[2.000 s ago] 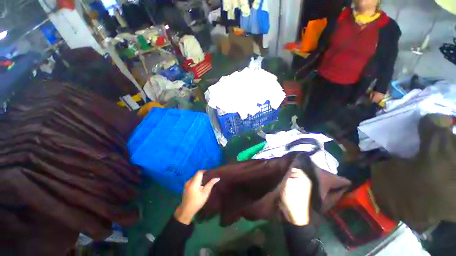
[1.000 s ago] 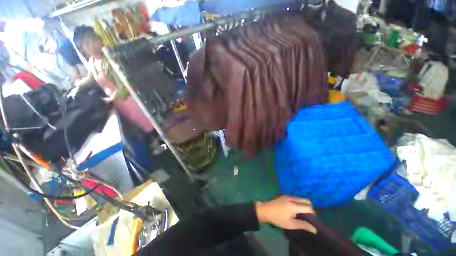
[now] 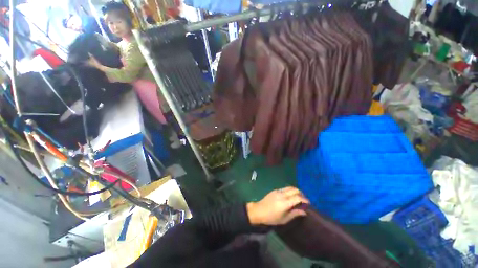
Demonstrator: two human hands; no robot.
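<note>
My left hand [image 3: 278,206] reaches in from the bottom centre in a dark sleeve. Its fingers are closed on the edge of a dark brown garment [image 3: 327,236], which stretches down to the right and is cut off by the bottom edge. My right hand is out of the picture. The rest of the garment is not visible.
A metal rail [image 3: 230,20] holds brown garments [image 3: 309,78] and dark empty hangers [image 3: 183,70]. A big blue bundle [image 3: 367,167] stands right of centre. An orange iron handle [image 3: 149,234], cables and a pressing table are at left. A person [image 3: 128,60] stands behind.
The view has swung left, bringing the rail and iron area into sight. My right hand has left the picture. My left hand still holds the brown garment.
</note>
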